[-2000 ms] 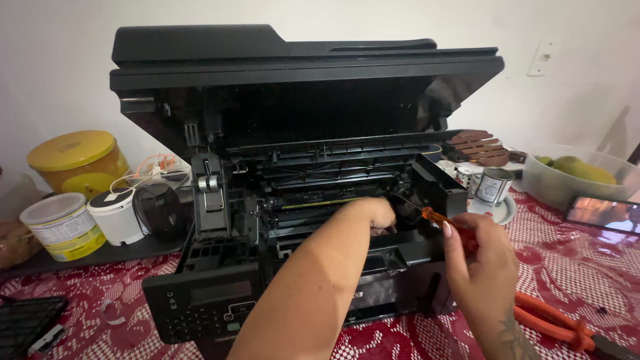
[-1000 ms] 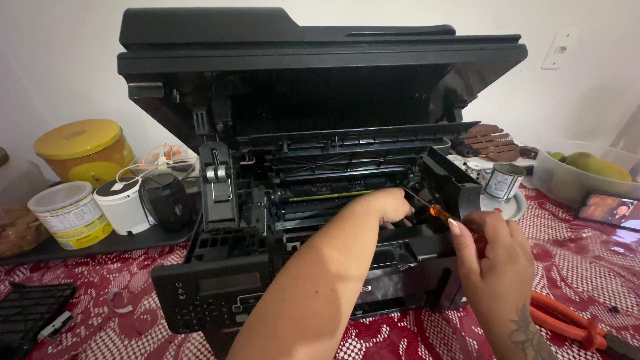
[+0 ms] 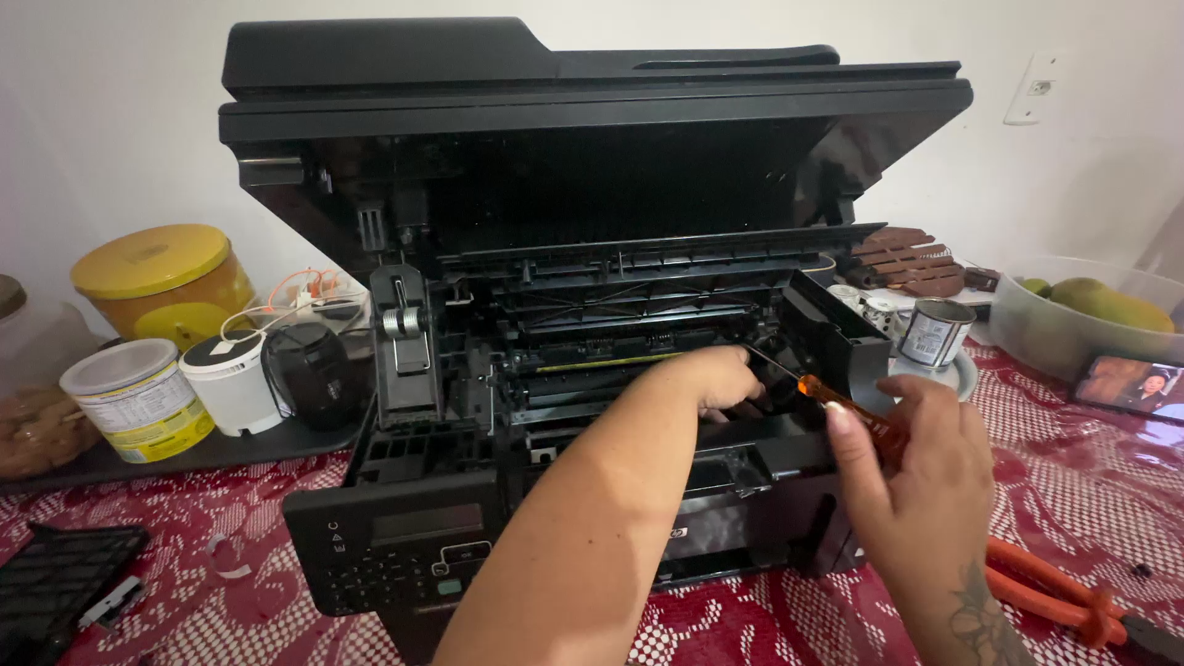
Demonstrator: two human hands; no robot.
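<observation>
A black HP multifunction printer [image 3: 398, 509] stands with its scanner lid [image 3: 592, 102] raised and its inside exposed. My left hand [image 3: 721, 379] reaches into the right part of the opening; its fingertips are hidden, so what they touch cannot be told. My right hand [image 3: 911, 453] holds a screwdriver with an orange transparent handle [image 3: 856, 414], at the printer's right front edge. The thin metal shaft points up and left into the opening, its end close beside my left fingers. A yellow-green strip [image 3: 606, 363] runs along the inside, left of my left hand.
Orange-handled pliers [image 3: 1045, 587] lie on the red lace tablecloth [image 3: 740, 620] at right. Behind them are a metal can [image 3: 936, 333], a fruit bowl [image 3: 1091, 305] and a phone [image 3: 1128, 384]. Tubs [image 3: 139, 398] stand at left, with a black plastic grille [image 3: 65, 583] in front.
The view has shifted somewhat. Both hands stay at the same part of the printer, the right still on the screwdriver; no plain change in what they hold.
</observation>
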